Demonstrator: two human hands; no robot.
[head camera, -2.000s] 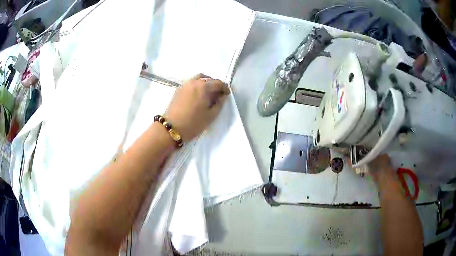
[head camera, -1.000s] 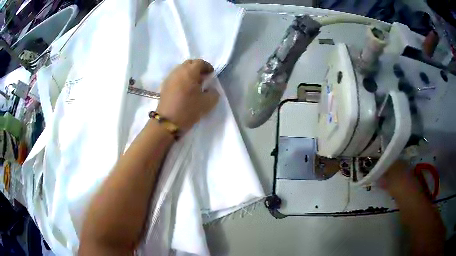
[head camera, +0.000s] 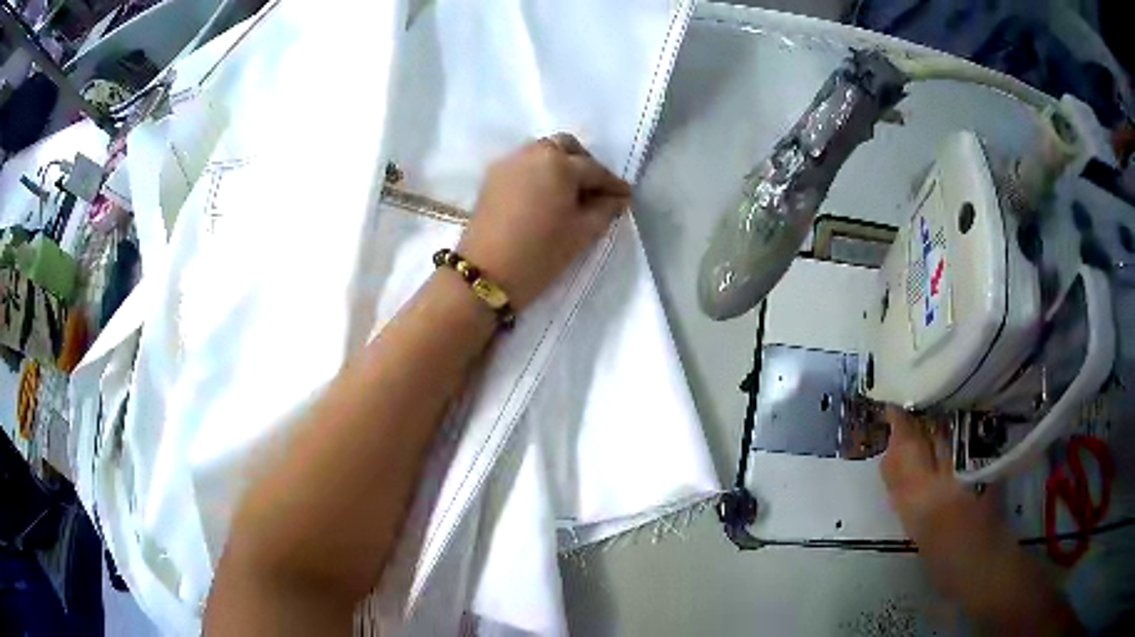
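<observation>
The white garment piece (head camera: 299, 237) with dark double stitch lines spreads over the left and middle of the table, its frayed edge near the table front. My left hand (head camera: 548, 218), with a beaded bracelet, pinches its stitched edge. My right hand (head camera: 927, 479) is at the needle area under the left end of the sewing machine head (head camera: 952, 280). Its fingertips are blurred and partly hidden by the machine, so I cannot tell whether they hold anything. The shiny slide plate (head camera: 799, 401) shows left of them.
A plastic-wrapped grey lamp (head camera: 797, 187) lies slanted left of the machine head. Red-handled snips (head camera: 1078, 498) lie on the bed right of my right hand. Dark cloth (head camera: 996, 50) is behind the table. Mixed small items (head camera: 50, 299) are at the far left.
My right hand has moved left, from beneath the guard loop to beside the slide plate. My left hand remains on the garment, whose stitched edge now lies straighter. The view has shifted.
</observation>
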